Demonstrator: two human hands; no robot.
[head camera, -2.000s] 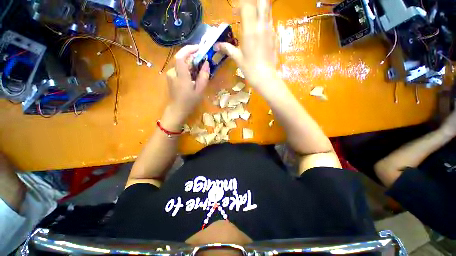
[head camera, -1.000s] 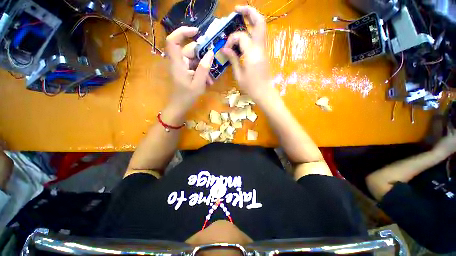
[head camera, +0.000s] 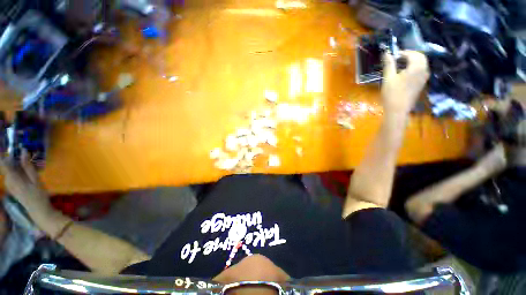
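The picture is blurred. My left hand is far out at the left edge, partly cut off, at a dark housing with blue inside, which it holds. My right hand reaches to the right-hand heap, its fingers closed at the edge of a dark, flat, pale-edged housing. The fingertips and the exact grip are blurred. Cream paper scraps lie loosely near the table's front edge.
Part-built units with blue parts are heaped at the left. Grey and black units are heaped at the right. Another person's arm is at the right edge. The orange-brown tabletop shows glare.
My hands have parted from the centre. The left carried the blue-filled housing to the far left; the right moved to the heap at the right. The round black disc is no longer visible. The view has shifted.
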